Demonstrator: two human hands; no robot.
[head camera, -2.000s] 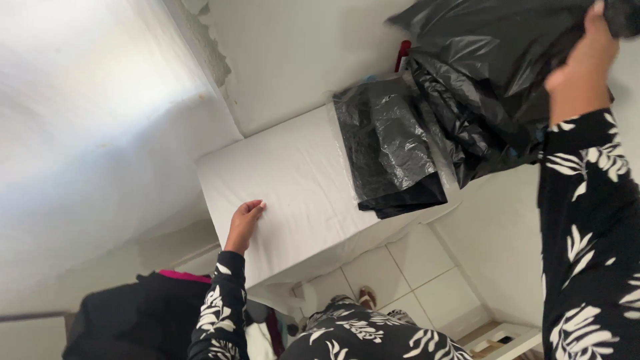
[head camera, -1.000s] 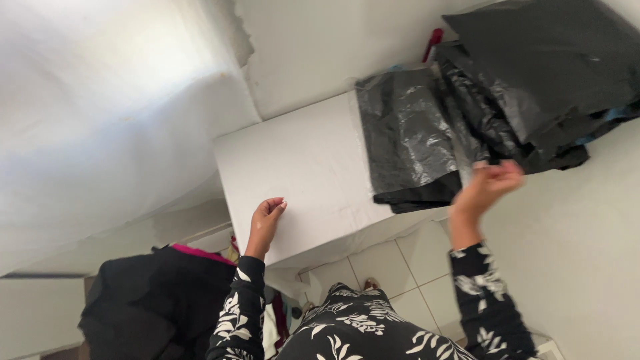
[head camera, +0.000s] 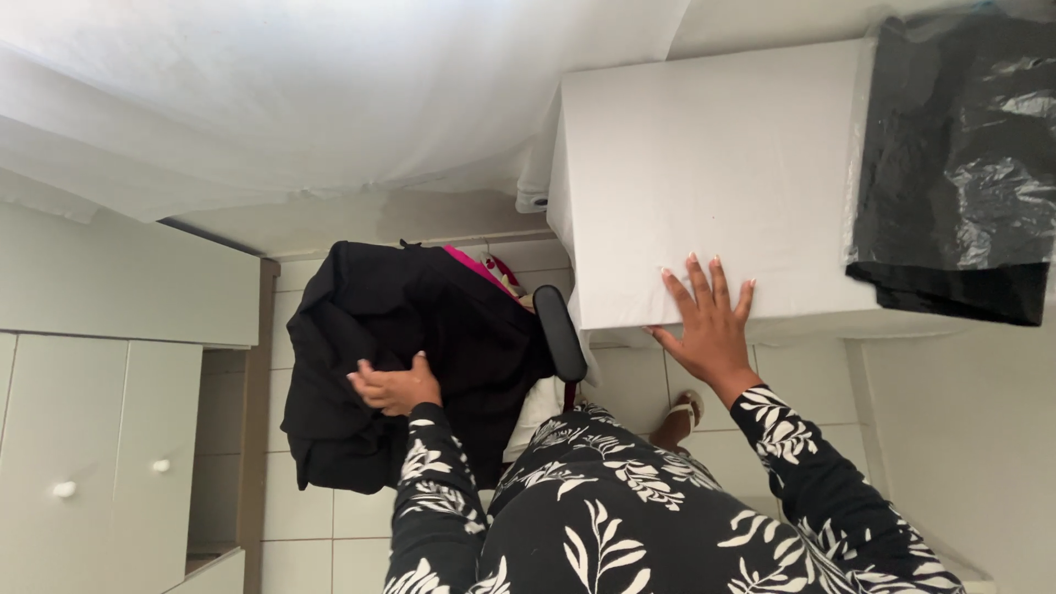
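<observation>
My left hand (head camera: 398, 386) is over a heap of black cloth (head camera: 355, 313), fingers apart; whether it touches the cloth I cannot tell. The heap lies on a chair, of which a black armrest (head camera: 560, 332) shows, with pink cloth (head camera: 483, 272) at its upper edge. My right hand (head camera: 705, 330) rests with spread fingers at the front edge of a table covered with white cloth (head camera: 701, 165), holding nothing. Right of it on the table lies folded black material in a clear plastic bag (head camera: 949, 181).
A pale cabinet with white knobs (head camera: 64, 489) stands at the left, an opening beside its doors. A white curtain (head camera: 330, 91) hangs across the top left. Below are the tiled floor (head camera: 297, 516) and my sandalled foot (head camera: 680, 419).
My left hand has moved from the white table to the black cloth heap. My right hand has left the dark plastic bags and is now on the table's front edge. The view has swung left.
</observation>
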